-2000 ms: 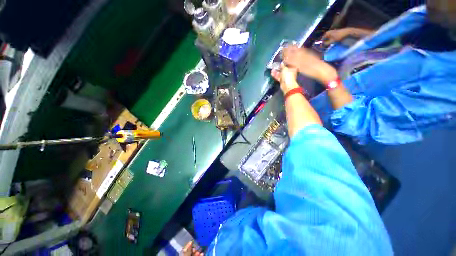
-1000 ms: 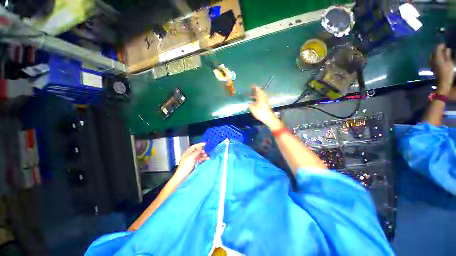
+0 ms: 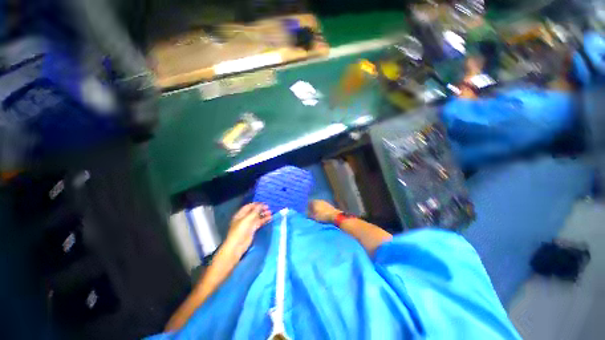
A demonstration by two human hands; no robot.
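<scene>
A blue perforated stool seat (image 3: pixel 284 188) is directly in front of my smock, below the bench edge. My left hand (image 3: pixel 251 220) is at its near left edge, fingers curled against the rim. My right hand (image 3: pixel 324 211), with a red wristband, is at its right edge; its fingertips are blurred, so its grip cannot be told. An open phone (image 3: pixel 241 135) lies on the green bench (image 3: pixel 192 136). A white paper slip (image 3: pixel 305 93) lies farther back. A blurred orange screwdriver (image 3: pixel 353 81) is to the right of the slip.
Shallow metal trays (image 3: pixel 239 85) line the bench's back edge by a cardboard box (image 3: pixel 199 56). A tray of small parts (image 3: pixel 428 174) is at right. Another worker's blue sleeve (image 3: pixel 507 116) is beyond it. Dark stacked trays (image 3: pixel 99 219) stand at left.
My right hand has moved from over the bench down to the stool's right side. My left hand stays by the stool. The view has swung from the right part of the bench towards the stool.
</scene>
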